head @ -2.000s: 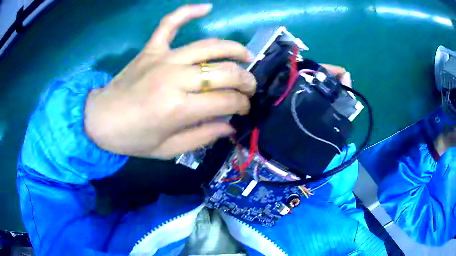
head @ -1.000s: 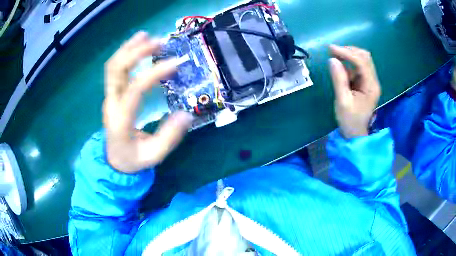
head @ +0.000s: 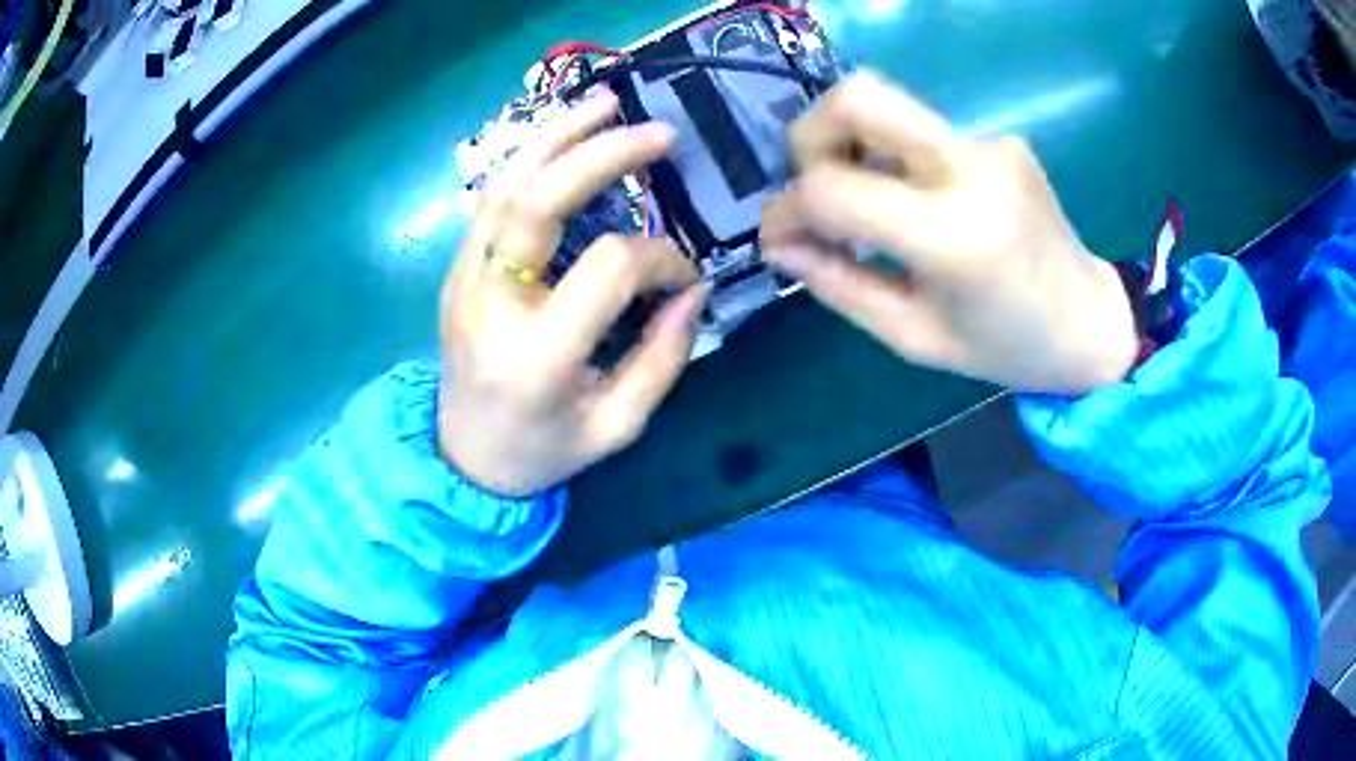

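The open device unit lies on the green bench at the top centre. Its black inner module (head: pixel 717 141) faces up, with red wires (head: pixel 580 54) and a black cable (head: pixel 699 66) along its far side. My left hand (head: pixel 543 335), with a ring, covers most of the circuit board at the module's left. Its thumb and a finger are bent at the unit's near edge. My right hand (head: pixel 959 245) is over the unit's right side, blurred, with curled fingers by the module's near right corner. Whether either hand pinches a wire or part is hidden.
The shiny green bench (head: pixel 283 357) curves around the unit. A white disc-shaped object (head: pixel 52 535) stands at the left edge. A pale rail (head: pixel 223 89) runs along the upper left. Part of another unit (head: pixel 1309 60) is at the upper right. A neighbour's blue sleeve (head: pixel 1324 327) shows at the right.
The unit went from being held up near my body to lying on the bench, board at left. Since then both hands have moved in from its sides to its near edge.
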